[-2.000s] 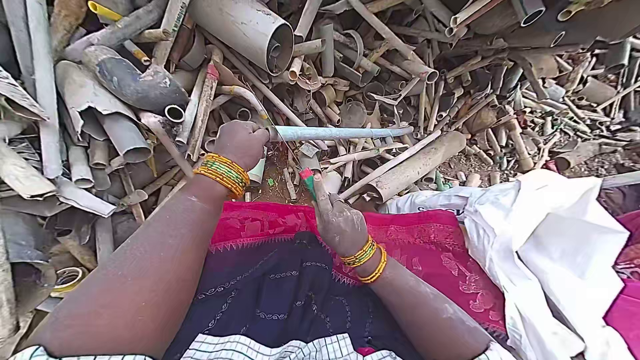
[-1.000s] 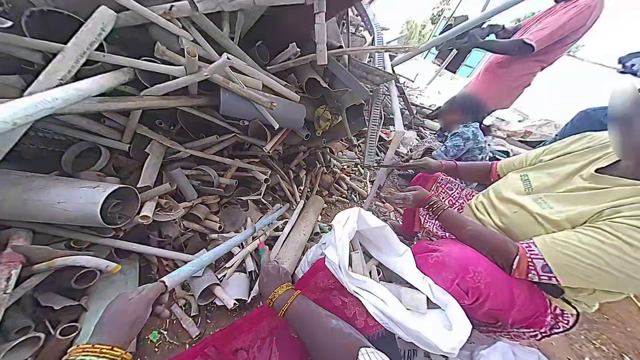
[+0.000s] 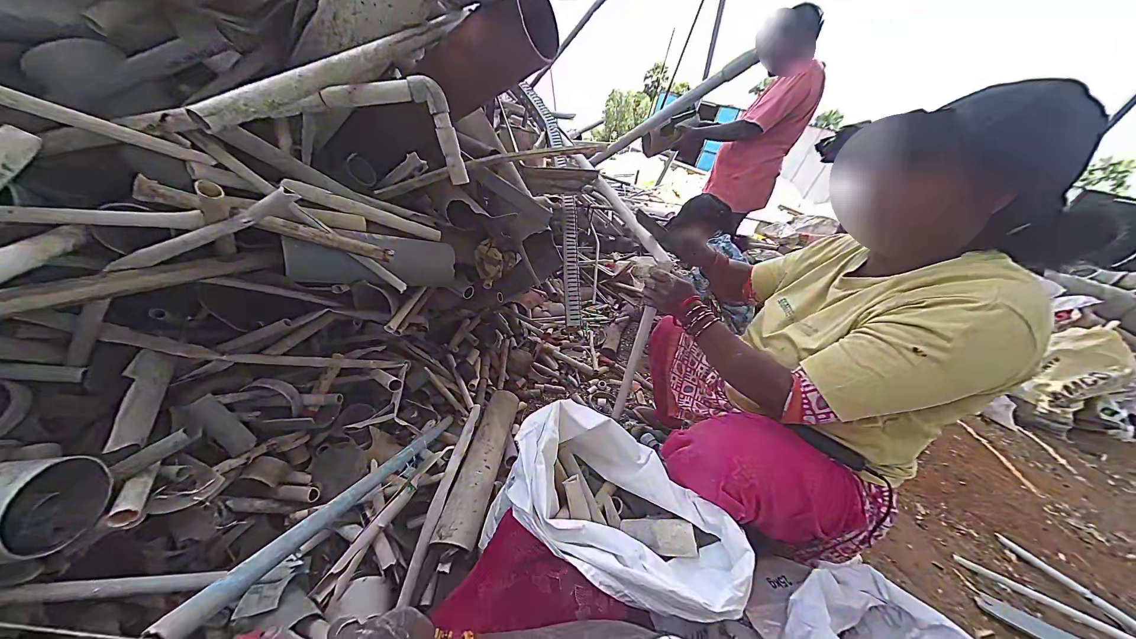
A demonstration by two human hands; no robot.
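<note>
Only the top of my right hand (image 3: pixel 386 623) shows at the bottom edge, with a bit of yellow bangle beside it; its fingers cannot be made out. My left hand is out of view. A long pale blue plastic pipe (image 3: pixel 306 525) slants up from the bottom left over the scrap heap, its lower end near the frame edge. Right of it lie a thin pipe (image 3: pixel 441 506) and a wider split pipe piece (image 3: pixel 477 470). An open white woven sack (image 3: pixel 621 577) holds several short pipe pieces (image 3: pixel 670 537), beside the pink cloth (image 3: pixel 532 581) over my lap.
A high heap of scrap plastic pipes (image 3: pixel 222 355) fills the left, with a bent elbow pipe (image 3: pixel 435 106) jutting out. At the right a seated co-worker (image 3: pixel 905 346) handles a pipe. Another person (image 3: pixel 763 133) stands behind, holding a long pipe. Loose thin pipes lie on the soil (image 3: pixel 967 497).
The view has swung up and to the right. My left hand, earlier on the blue pipe, has left the view, and my right hand now shows only at the bottom edge.
</note>
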